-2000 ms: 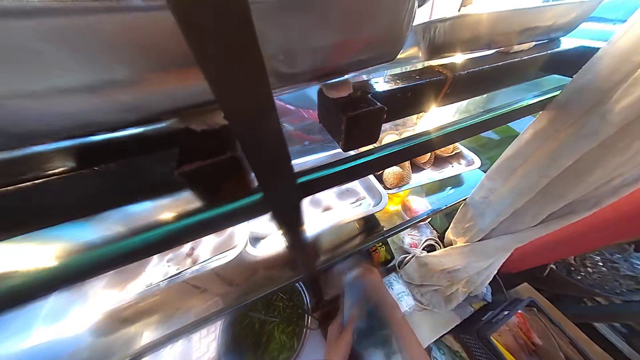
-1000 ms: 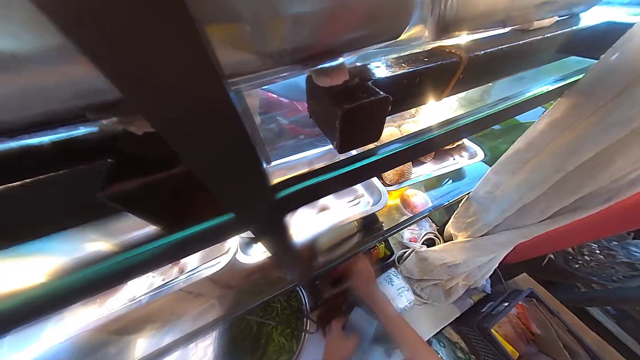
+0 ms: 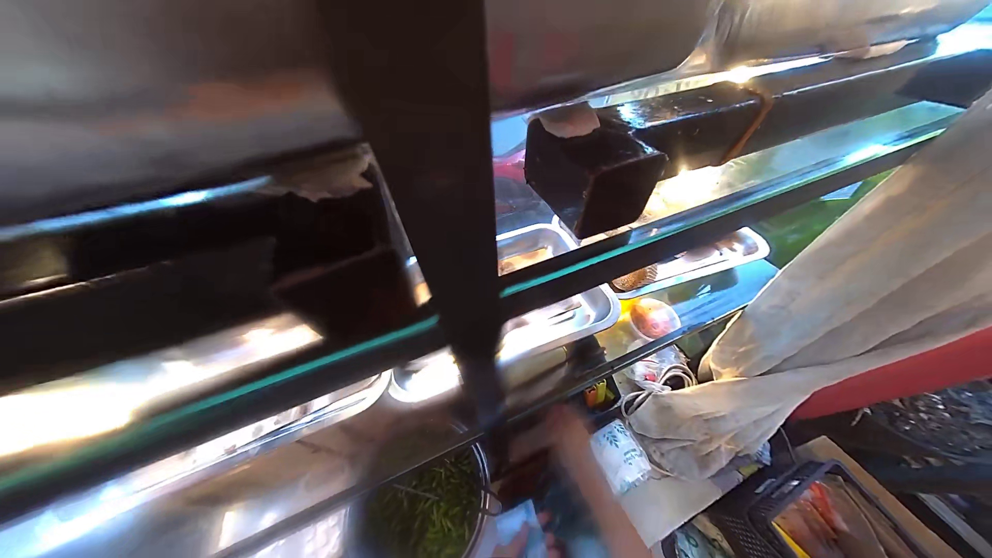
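Note:
My right hand (image 3: 562, 426), blurred, reaches forward below the lower glass shelf, beside a white printed paper roll or packet (image 3: 620, 456); its fingers are partly hidden by the shelf edge. At the bottom edge, my left hand (image 3: 521, 542) is around a pale blue-white item (image 3: 518, 521) that looks like a bag or sheet. Left of the hands is a round container of chopped green leaves (image 3: 426, 504). Ahead of my right hand sits a small dark box with yellow and green items (image 3: 598, 394).
A dark metal post (image 3: 442, 178) and glass shelf edges (image 3: 635, 254) cross the view. Steel trays (image 3: 597, 314) lie beyond the glass. A beige cloth (image 3: 845, 287) hangs at the right, above a dark plastic basket (image 3: 759, 504). A white cable (image 3: 676, 377) lies near the cloth.
A pale item shows at my left hand now and did not show clearly one second ago. My right hand stays reached forward under the shelf. The post has shifted across the view.

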